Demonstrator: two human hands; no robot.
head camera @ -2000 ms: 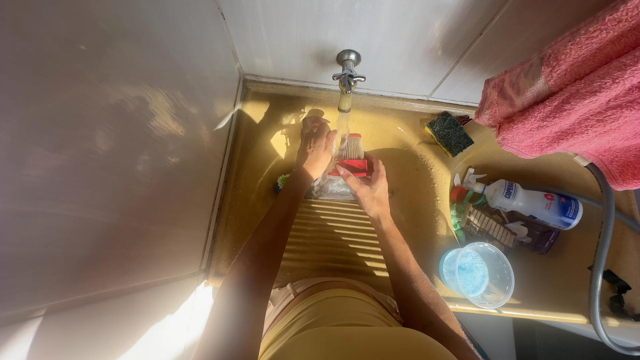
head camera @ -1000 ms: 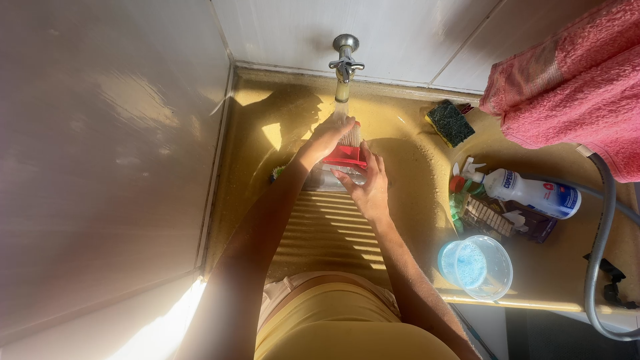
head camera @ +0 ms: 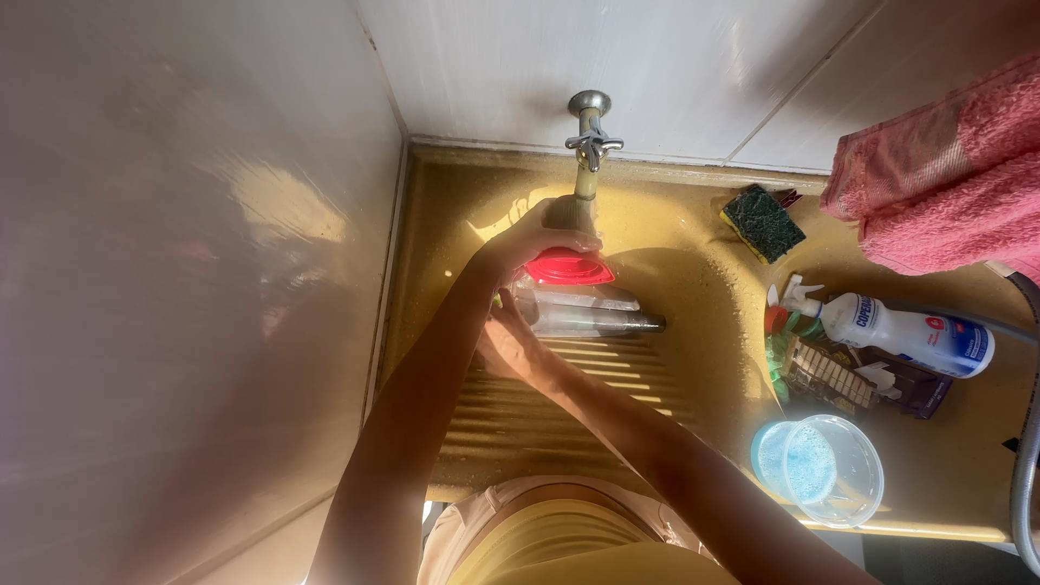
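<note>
My left hand (head camera: 540, 237) grips a red plastic piece (head camera: 570, 266) under the metal tap (head camera: 595, 146), with water running at the spout. In the earlier frames this red piece shows pale bristles, like a brush; now its bristles are mostly hidden. Just below, my right hand (head camera: 512, 337) is at the left end of some clear plastic items (head camera: 581, 315) lying in the yellowish washing sink. A small green thing shows by its fingertips. Whether those fingers hold anything is hidden.
Ribbed washboard (head camera: 561, 382) lies nearer my body. At right are a green-and-yellow sponge (head camera: 764, 223), a white spray bottle (head camera: 902, 329), a scrub brush (head camera: 833, 374), a clear tub (head camera: 834, 471) by bluish foam, a grey hose (head camera: 1025, 487) and a hanging pink towel (head camera: 942, 171).
My right hand has left the red piece and moved left and toward my body. The red piece has turned in my left hand, and more of the clear plastic items shows.
</note>
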